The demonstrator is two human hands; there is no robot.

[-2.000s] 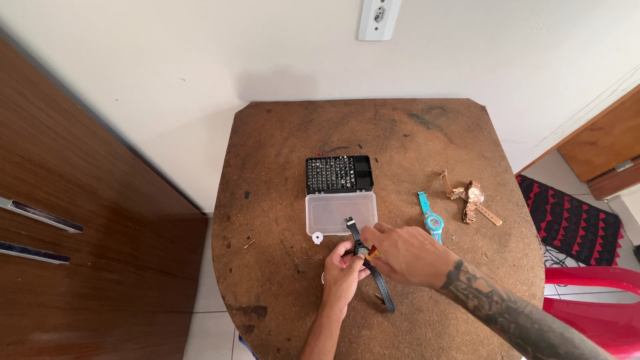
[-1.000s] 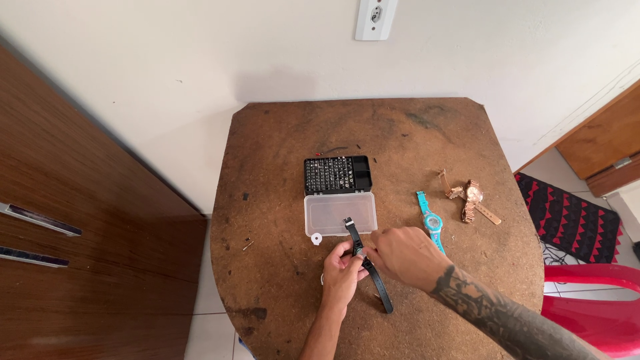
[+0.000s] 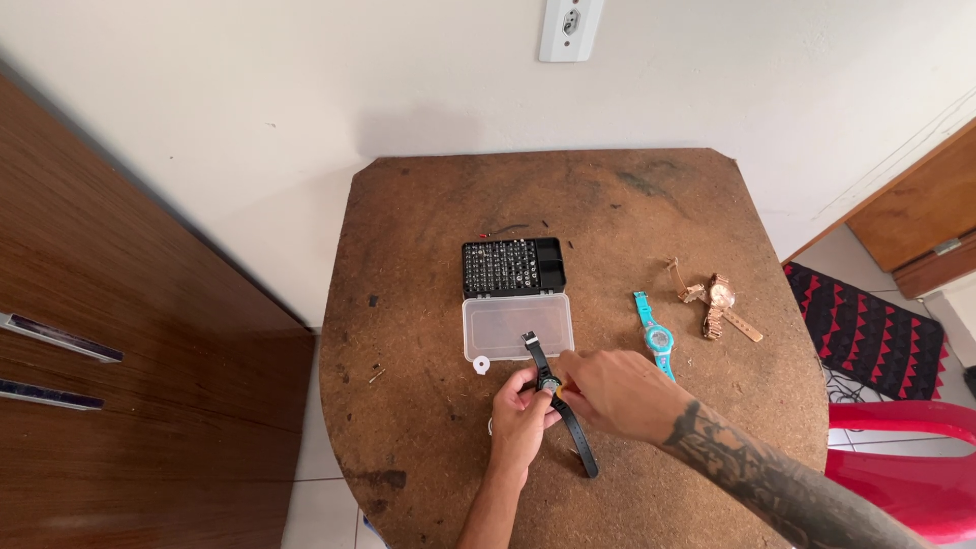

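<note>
Near the front middle of the brown table, a black wristwatch (image 3: 577, 441) with its strap spread out is held by my left hand (image 3: 521, 415), the thumb over the case. My right hand (image 3: 621, 393) is at the right side of the case, its fingers closed around a small tool (image 3: 560, 390), of which only a yellowish bit shows. Beyond the hands lies a black compartment box (image 3: 550, 276) full of small metal parts, its clear lid (image 3: 517, 324) folded open toward me. A small white disc (image 3: 481, 365) with a hole lies by the lid's corner.
Right of my hands lie a turquoise digital watch (image 3: 659, 338) and a rose-gold metal watch (image 3: 720, 294) by a loose strap piece (image 3: 741, 324). A thin dark wire (image 3: 509, 228) is behind the box. A red chair (image 3: 900, 488) stands at the right, a wooden cabinet (image 3: 152, 328) at the left.
My right hand has shifted slightly at the watch case, and less of the yellowish and red tool shows than two seconds ago. My left hand keeps its hold on the black watch.
</note>
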